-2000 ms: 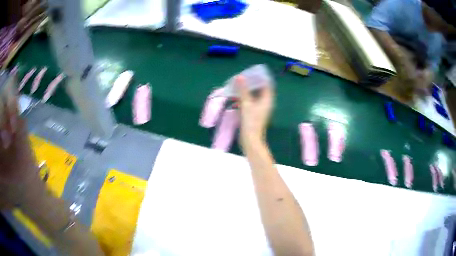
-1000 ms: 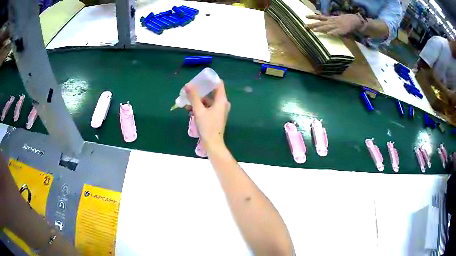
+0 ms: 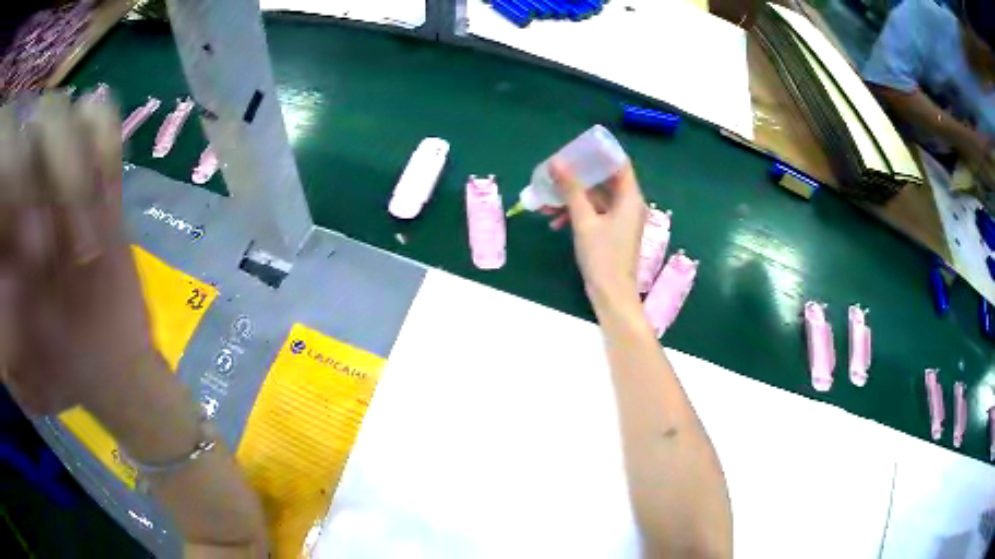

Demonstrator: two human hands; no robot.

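Observation:
My right hand (image 3: 600,224) is closed on the translucent glue bottle (image 3: 584,164), tilted with its yellow-green tip pointing down-left. The tip is beside the upper right edge of a pink plastic part (image 3: 486,224) on the green belt; contact cannot be told. A paler part (image 3: 419,178) lies to its left. Two more pink parts (image 3: 670,290) lie partly behind my right hand and wrist. My left hand (image 3: 71,251) is raised at the left edge, blurred, with a bracelet on the wrist; whether it holds anything cannot be told.
A grey metal upright (image 3: 246,120) slants in front of the conveyor belt (image 3: 371,98). Blue cylinders (image 3: 651,119) lie on the belt and across it. Layered sheets (image 3: 840,104) and a seated person are at upper right. White and printed sheets (image 3: 327,404) cover the bench.
The view has shifted left. The bottle tip has moved from near the two close-lying pink parts to the single pink part left of them. My left hand has come further into view.

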